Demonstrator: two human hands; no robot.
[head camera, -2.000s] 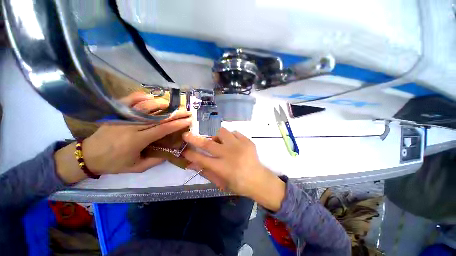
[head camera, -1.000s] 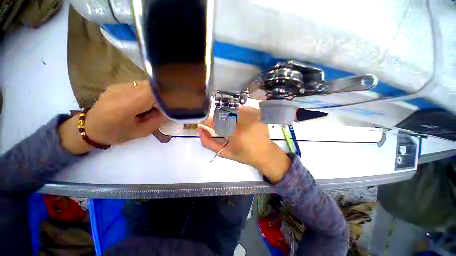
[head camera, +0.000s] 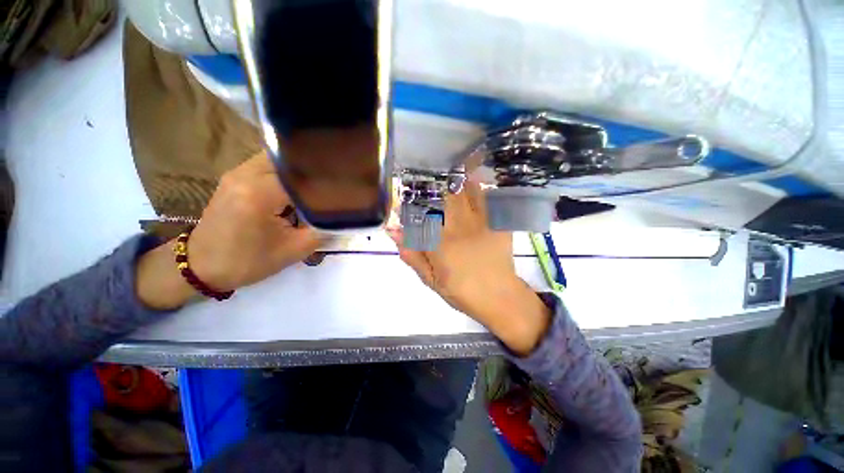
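A tan-brown fabric panel (head camera: 176, 115) lies left of the needle area, partly under the machine head. My left hand (head camera: 245, 226) rests at its near edge; its fingertips are hidden behind the shiny curved object (head camera: 324, 111). A pale beaded trim (head camera: 167, 221) shows along the panel edge by my left wrist. My right hand (head camera: 463, 245) is beside the small grey ridged block (head camera: 422, 227), its fingers reaching up behind it near the shiny presser foot area (head camera: 421, 187). Whether my right fingers hold anything cannot be seen.
The white machine head (head camera: 592, 65) spans the top. Thread snips (head camera: 548, 260) lie right of my right hand. The table's ruler-marked edge (head camera: 305, 353) runs in front. Below are a blue crate (head camera: 215, 411), red items (head camera: 516, 430) and brown strips (head camera: 671, 406). Brown pieces (head camera: 55, 28) lie far left.
Since one second ago, my left hand has shifted slightly right and nearer. The thin silver sliver by my right fingers no longer shows. Since two seconds ago, the view has shifted and the hands are farther apart.
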